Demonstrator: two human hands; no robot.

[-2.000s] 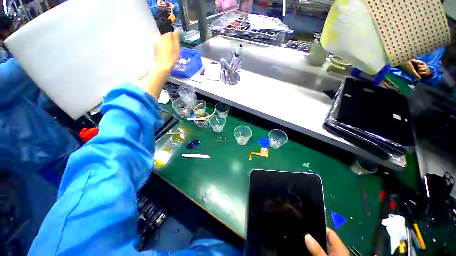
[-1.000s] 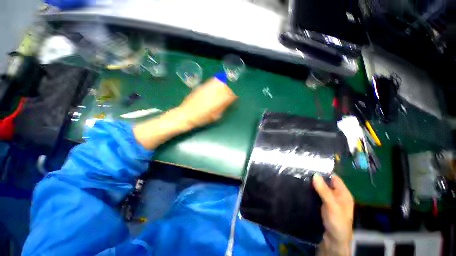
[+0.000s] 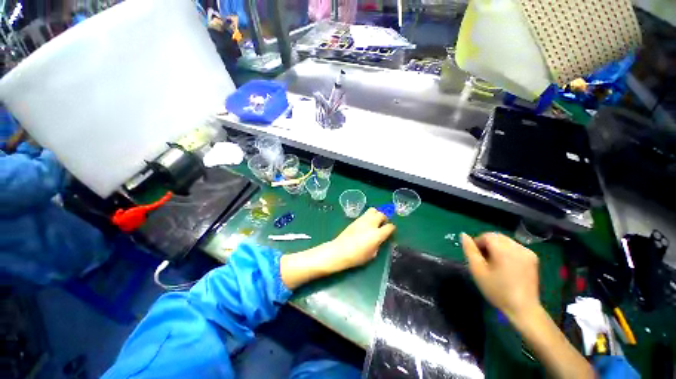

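A black glossy tablet (image 3: 430,314) lies at the bench's near edge, its lower end cut off by the frame; strong glare and creases show on its face, like film. My left hand (image 3: 365,240) rests on the green bench beyond the tablet's upper left corner, fingers curled down beside a small blue piece (image 3: 386,210). Whether the fingers hold it is hidden. My right hand (image 3: 505,270) is over the tablet's upper right side, thumb pointing up and fingers curled; whether it grips anything small cannot be told.
Clear cups (image 3: 353,203) stand along the pale shelf (image 3: 415,141). A white strip (image 3: 289,237) lies left of my left hand. Black wrapped panels (image 3: 541,159) lie on the shelf at right. Hand tools and white tissue (image 3: 587,317) are at right. A large white sheet (image 3: 118,81) fills the upper left.
My left hand has come down from the white sheet to the bench near the blue piece. My right hand has let go of the tablet's right edge and moved up. The tablet now lies lower in view.
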